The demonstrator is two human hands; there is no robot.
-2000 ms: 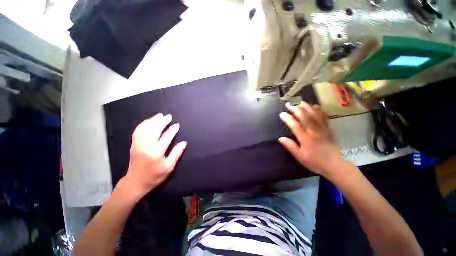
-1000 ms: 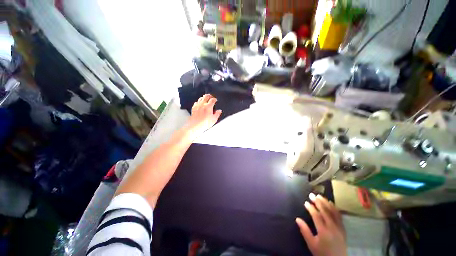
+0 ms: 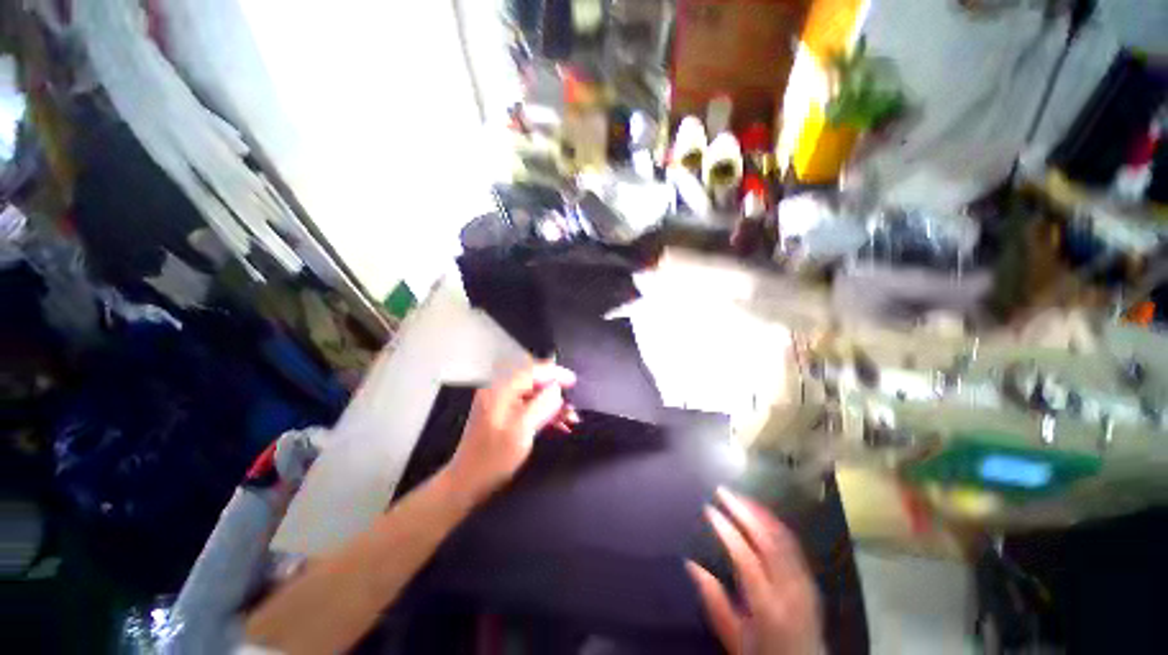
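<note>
A dark cut panel (image 3: 589, 518) lies on the white table under the machine. My left hand (image 3: 519, 416) has its fingertips closed on the edge of a dark cloth piece (image 3: 602, 358), which stretches from the stack of cut pieces (image 3: 512, 282) at the back left down over the panel. My right hand (image 3: 762, 569) rests with spread fingers on the panel near the machine's needle area, holding nothing. The sewing machine head (image 3: 948, 422) is blurred at the right, with its green front panel (image 3: 1005, 468). The needle is hidden by glare and blur.
The white table's left part (image 3: 372, 422) shows beside the panel. White thread cones (image 3: 724, 160), a yellow pot with a plant (image 3: 826, 147) and clutter stand behind the table. Dark bundles (image 3: 154, 410) fill the left side. A blurred red tool (image 3: 916, 505) lies right of the panel.
My left hand has come back from the stack toward me, drawing a dark cloth piece with it. My right hand has shifted slightly left on the panel. The view has tilted slightly.
</note>
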